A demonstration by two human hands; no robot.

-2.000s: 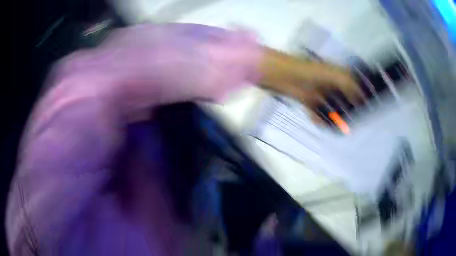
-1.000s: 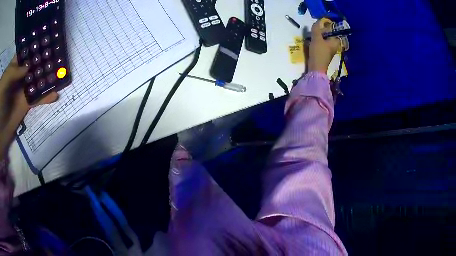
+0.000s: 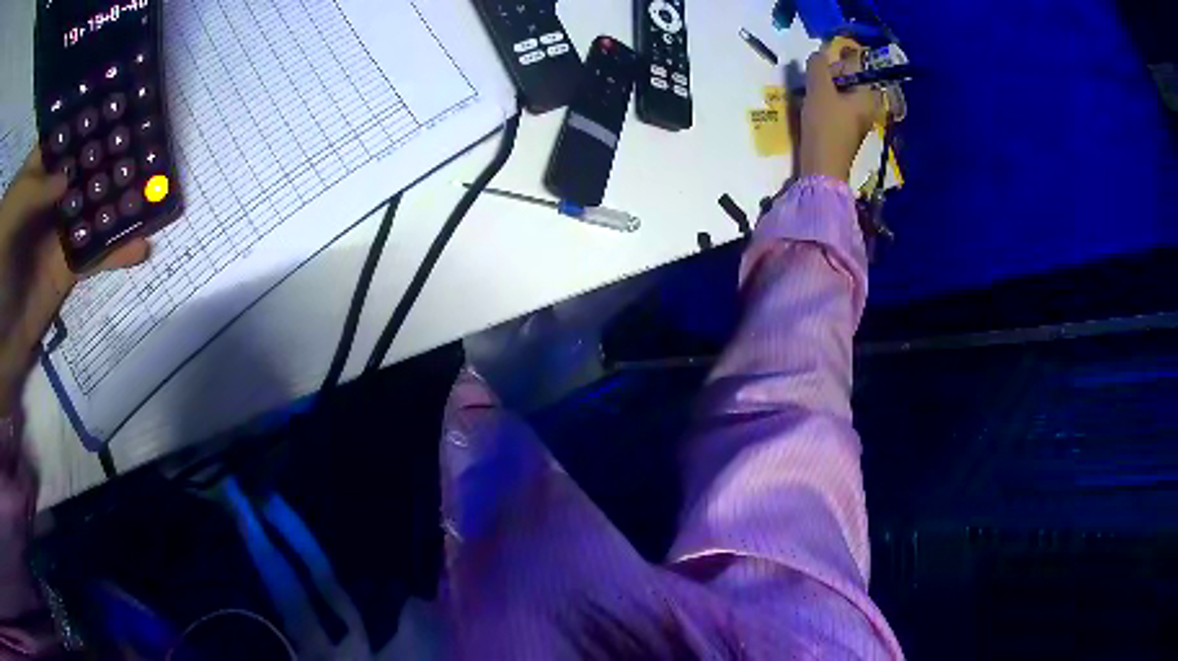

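Note:
My left hand (image 3: 32, 258), at the left edge, holds a black smartphone (image 3: 106, 142) with a lit calculator screen above a printed grid sheet (image 3: 297, 116). The sheet lies on a clipboard with a blue edge (image 3: 71, 403). My right hand (image 3: 833, 123) is at the table's right edge, its fingers around a black pen (image 3: 872, 78) that sticks out on both sides. A small metal-and-black item (image 3: 886, 57) is at the fingertips; whether I grip it is unclear. The fingers are partly hidden.
Three black remotes (image 3: 532, 52), (image 3: 594, 129), (image 3: 663, 58) lie mid-table. A thin screwdriver-like tool (image 3: 601, 214) lies below them. Yellow notes (image 3: 771, 123) and small black pieces (image 3: 734, 211) are near the right edge. Black cables (image 3: 446, 239) cross the front edge beside the clipboard. A blue surface (image 3: 1033, 155) is at right.
Two seconds ago the blurred view showed a hand over the papers and dark objects. Now my right hand is at the right edge. Over the last second the view has shifted only slightly.

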